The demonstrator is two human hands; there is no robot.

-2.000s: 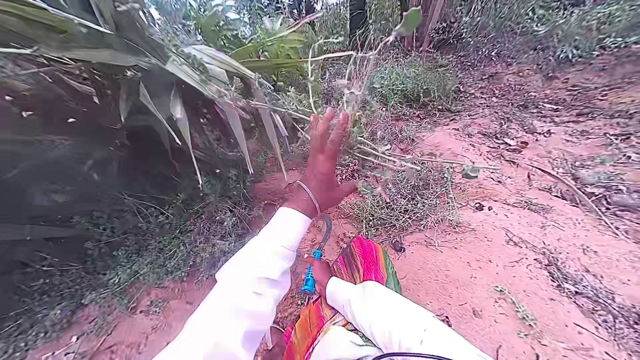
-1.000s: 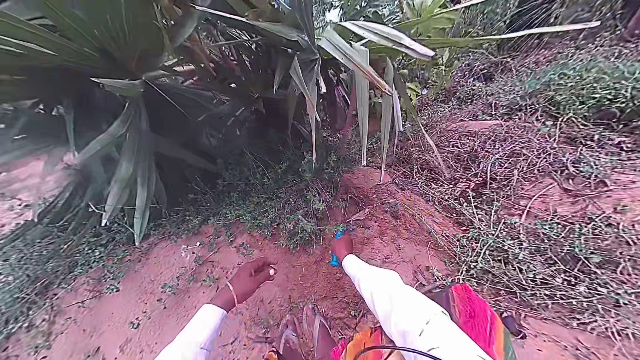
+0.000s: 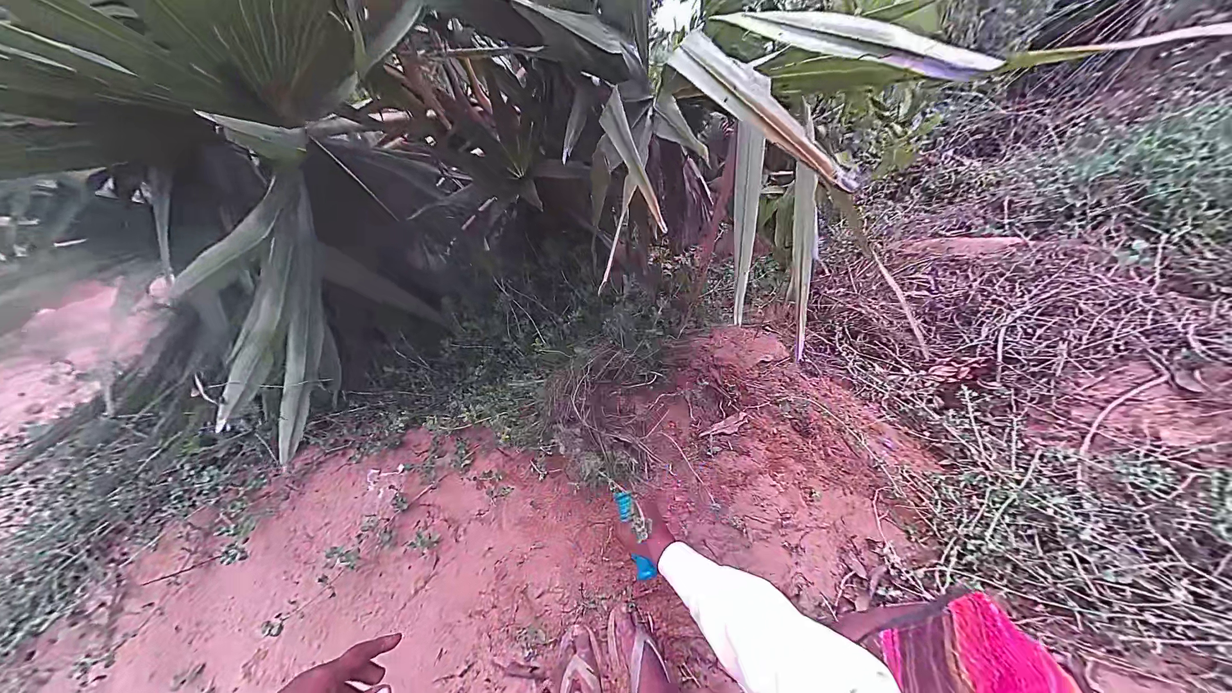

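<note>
My right hand, at the end of a white sleeve, is closed around a tool's bright blue handle. Blue shows above and below the fist. The tool's working end is not clear against a tuft of dry and green weeds just beyond the hand. At the bottom edge, left of my feet, my left hand is partly in view over the reddish soil, fingers spread, with nothing seen in it.
Large fan-shaped palm leaves hang at the left and top. My sandalled feet stand at the bottom centre. Dry vines and low weeds cover the right side. Colourful cloth lies over my leg at lower right.
Two seconds ago my left hand was raised among thin stems; now it is low at the bottom edge. My right hand has stayed on the blue handle. The view has swung left and down.
</note>
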